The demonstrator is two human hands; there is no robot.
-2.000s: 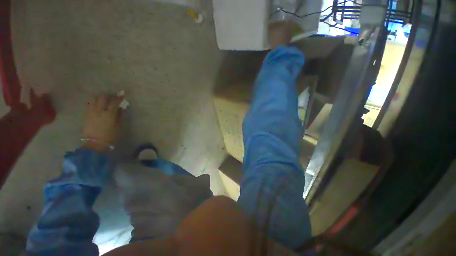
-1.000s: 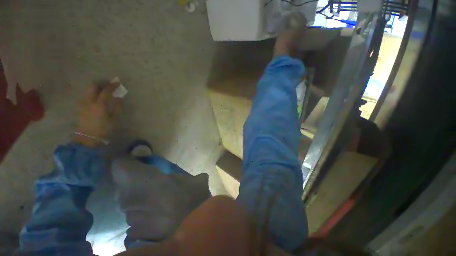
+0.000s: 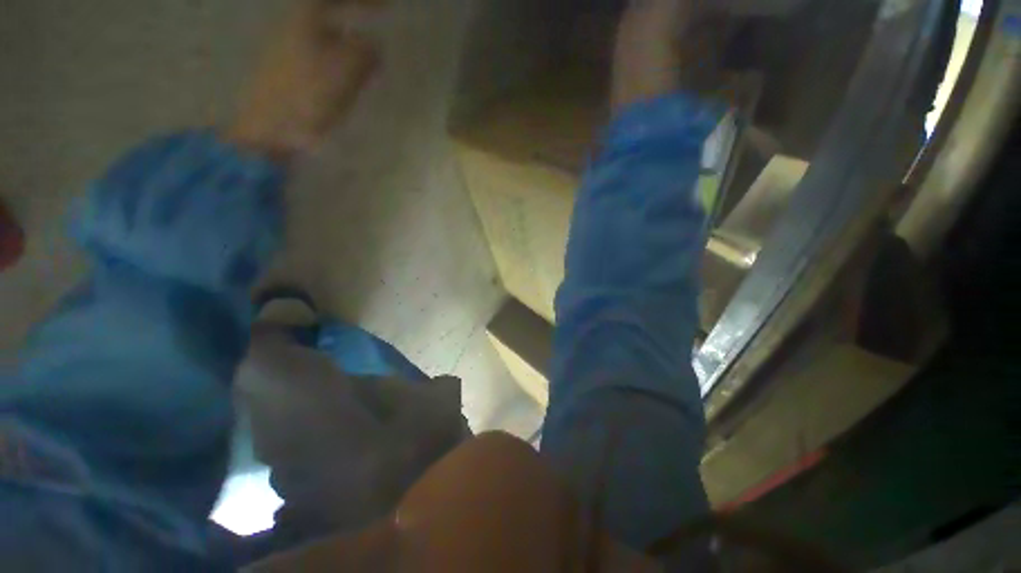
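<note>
My left hand is at the upper left, bare and blurred, with its fingers near the top edge. No paper can be made out in it. My right hand reaches up at the top centre and is cut off by the top edge, so its fingers and anything in them are hidden. Both arms wear blue sleeves. A cardboard carton stands below and beside my right hand, with its upper part in shadow.
A metal bench or shelf edge runs diagonally on the right. Cardboard lies beyond it at the lower right. Grey floor shows between my arms. A shoe is at the lower left. A red patch is at the left edge.
My left hand has moved up and right, and its small white piece no longer shows. The view has shifted, so the white box has left the top of the picture and my right hand is now cut off.
</note>
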